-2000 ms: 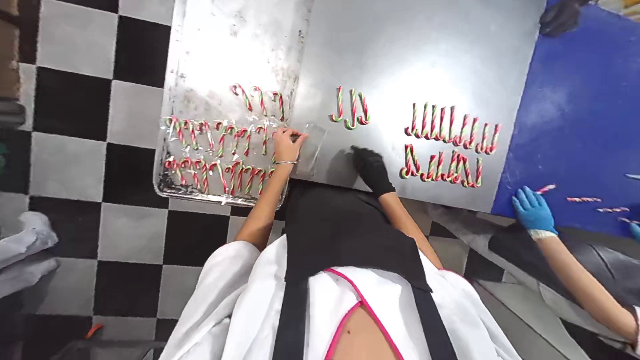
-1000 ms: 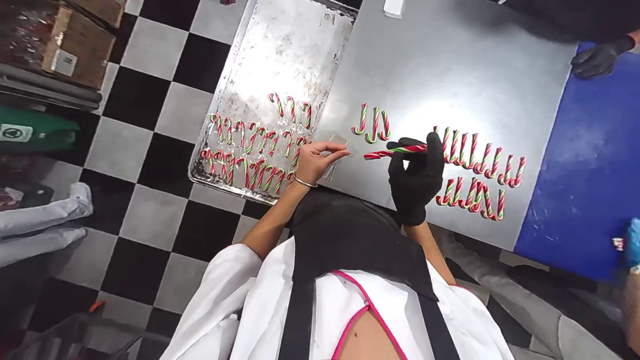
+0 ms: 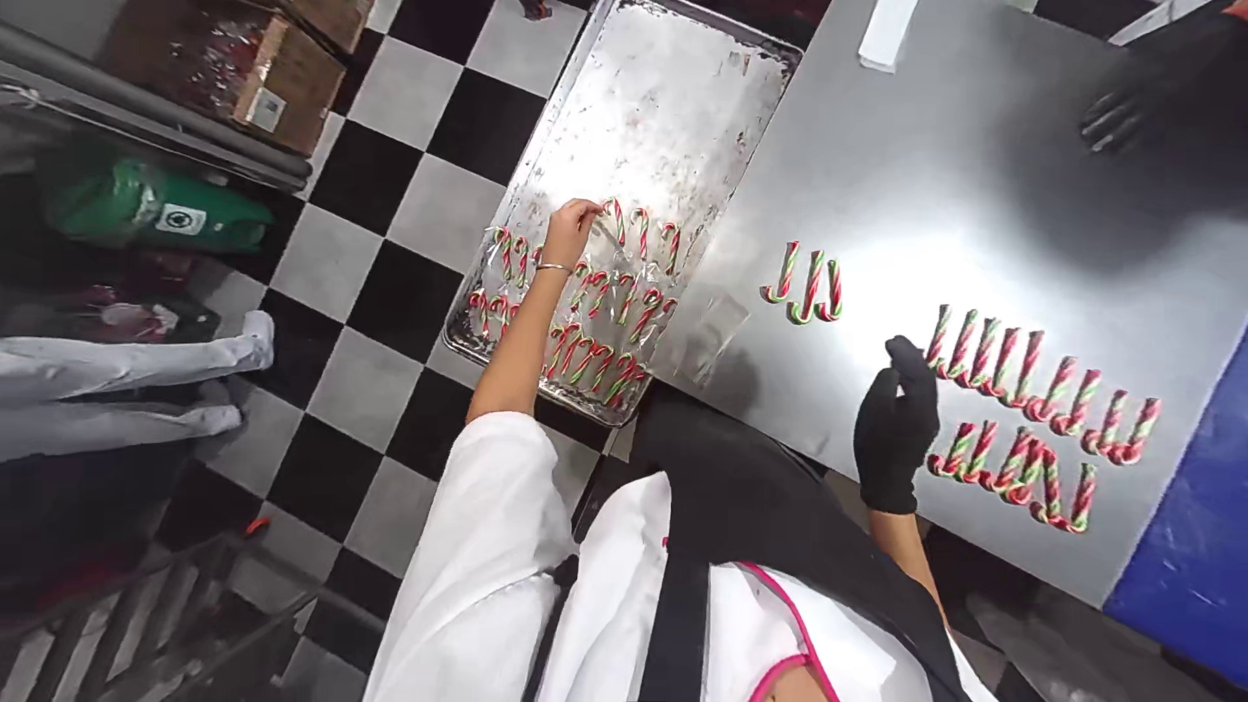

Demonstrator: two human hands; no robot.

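My left hand [image 3: 573, 234], bare with a bangle at the wrist, reaches over the metal sheet pan [image 3: 546, 146]. Its fingertips meet at a candy cane in a clear wrapper [image 3: 614, 222], at the left end of the upper row. Below it lie rows of wrapped candy canes [image 3: 595, 292]. My right hand [image 3: 897, 419], in a black glove, is over the metal table [image 3: 829, 390], just left of two rows of unwrapped candy canes [image 3: 1014, 366]; whether it holds anything is unclear. A small group of candy canes [image 3: 811, 285] lies between my hands. Clear wrappers [image 3: 712, 336] rest near the table's left edge.
Another person's black-gloved hand [image 3: 1116, 117] is at the table's upper right. A white object [image 3: 887, 34] lies at its far edge, and a blue surface [image 3: 1194, 526] adjoins its right side. At left are cardboard boxes [image 3: 283, 88], a green container [image 3: 166, 210] and a person's white-clad legs [image 3: 136, 366].
My hands were close together a second ago, the right one holding a red, white and green candy cane. Now my left hand is over the pan and my right beside the unwrapped rows. The view has shifted.
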